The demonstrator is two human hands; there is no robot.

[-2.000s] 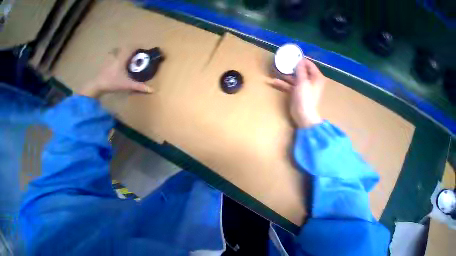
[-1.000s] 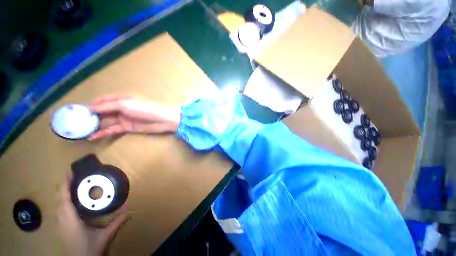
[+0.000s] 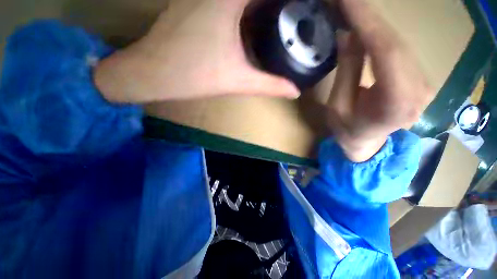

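Observation:
A black horn housing [image 3: 267, 41] with a silver ring plate and dark centre hole is held up close to the camera at the top centre, its ring plate facing right and towards me. My left hand [image 3: 191, 57] is closed round its left side and underside. My right hand [image 3: 381, 82] is blurred and lies at the housing's right side, fingers bent. Whether my right hand grips the housing or holds a cover cannot be told. The cardboard work sheet [image 3: 234, 122] lies below the hands.
The green bench edge [image 3: 218, 143] runs below the cardboard. At the right are an open carton with its flap [image 3: 449, 171], a round silver-faced part [image 3: 470, 117] with a black unit beside it on white liner, and a white-sleeved person's part [image 3: 466, 237] at the lower right.
The housing is lifted closer to the camera in my left hand. My right hand has come to its side, and the white disc it held is no longer visible. The view has turned.

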